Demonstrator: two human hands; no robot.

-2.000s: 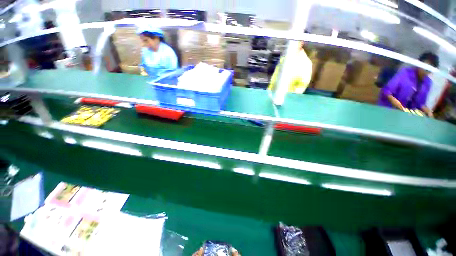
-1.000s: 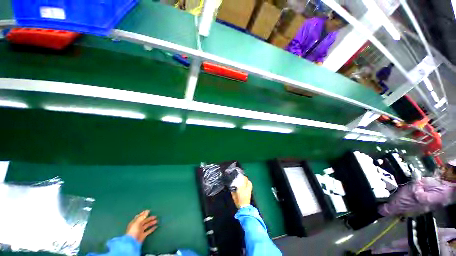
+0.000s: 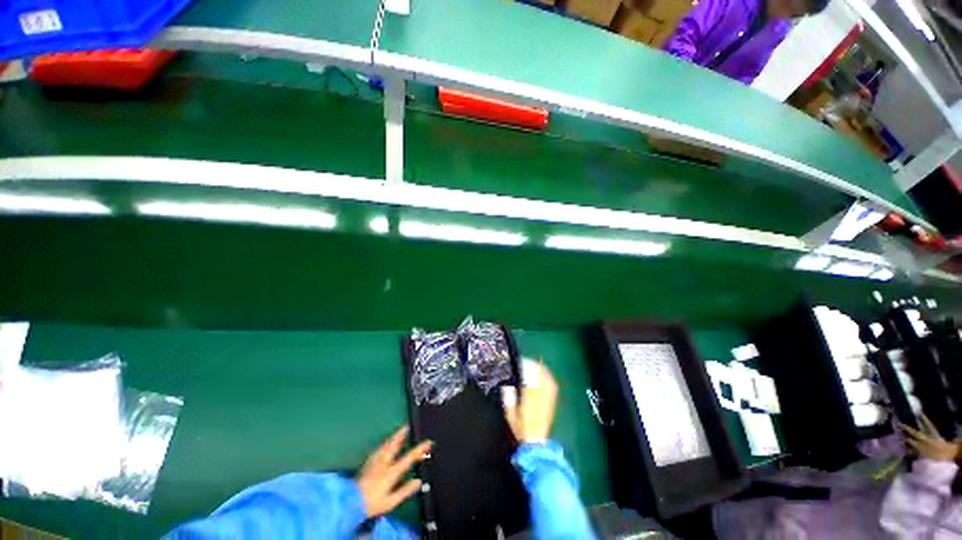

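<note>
A black tray (image 3: 464, 454) lies on the green bench in front of me. Two bagged units, dark blocks under wrinkled clear film, lie side by side at its far end: the left one (image 3: 438, 366) and the right one (image 3: 486, 355). My left hand (image 3: 392, 477) is at the tray's left edge, fingers spread, holding nothing. My right hand (image 3: 536, 403) is at the tray's right edge, just below the right bagged unit. A small white piece (image 3: 534, 371) shows at its fingers; whether the hand grips it is unclear.
Clear plastic bags (image 3: 142, 443) and a white sheet (image 3: 63, 422) lie at the left. A second black tray (image 3: 691, 480) with a white panel stands at the right, then white pieces, more dark trays and another person's hand (image 3: 928, 440). A white-framed shelf runs across behind.
My right hand has let go of the right bagged unit, which now lies in the tray, and has moved toward me. My left hand has moved right to the tray's edge.
</note>
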